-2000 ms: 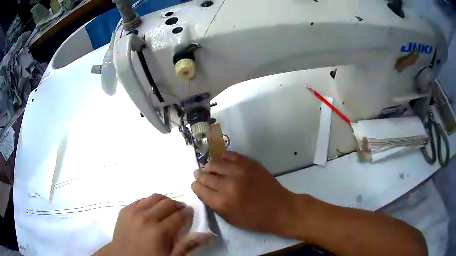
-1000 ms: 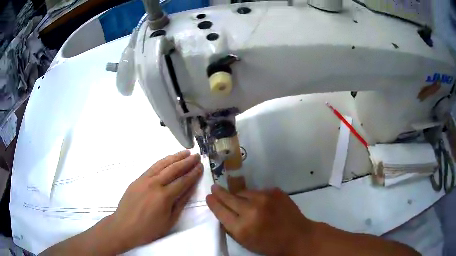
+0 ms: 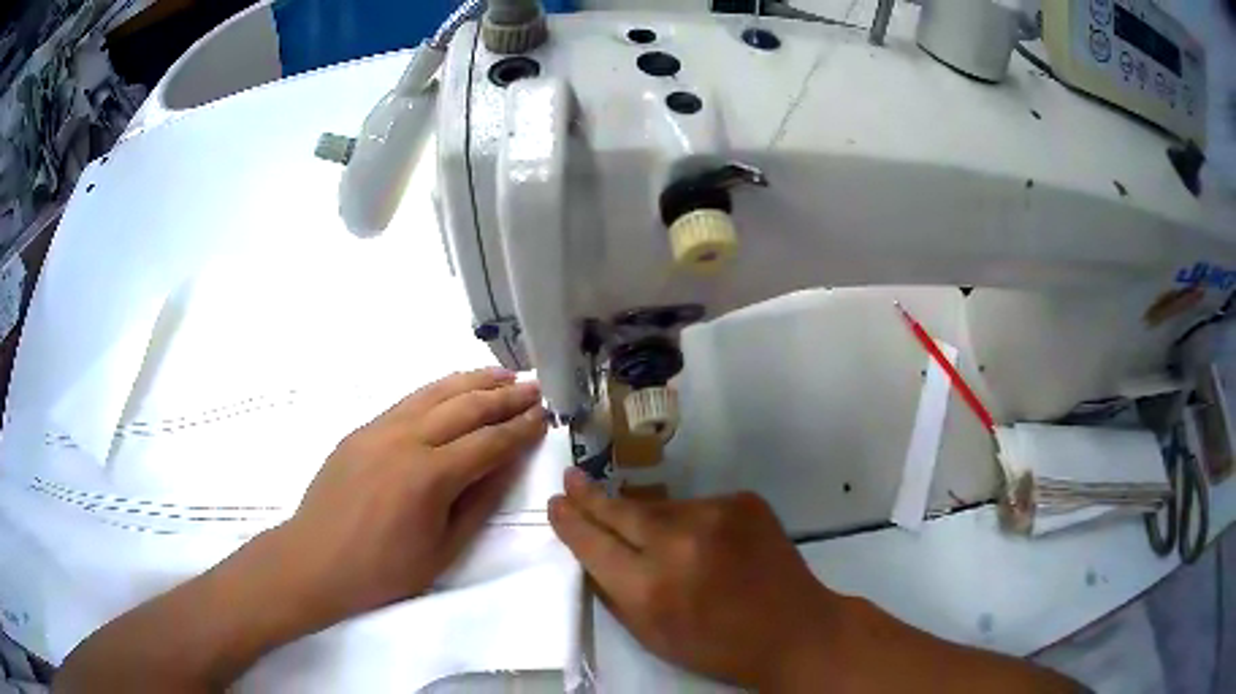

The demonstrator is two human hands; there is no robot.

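A large white garment panel (image 3: 203,461) with dark stitched lines lies left of and in front of the sewing machine (image 3: 868,163). My left hand (image 3: 420,475) lies flat on the panel, fingers close together, fingertips beside the presser foot area (image 3: 576,420). My right hand (image 3: 691,569) is at the panel's right edge, just in front of the foot, with thumb and fingertips bent down on the cloth edge; whether it pinches the cloth cannot be told. A folded part of the panel hangs toward me between the hands. The needle is hidden behind the machine head.
A red stick (image 3: 945,366) and a narrow white strip (image 3: 927,441) lie on the bed. A bundle of cut pieces (image 3: 1091,477) and dark-handled shears (image 3: 1182,499) are at the right. The lamp (image 3: 389,156) stands left of the machine head. Cloth heaps (image 3: 48,115) are at the far left.
The left hand has opened from a curled grip lower down and moved up beside the foot, where it stays flat. The right hand has shifted slightly down from the foot. The camera view has shifted too.
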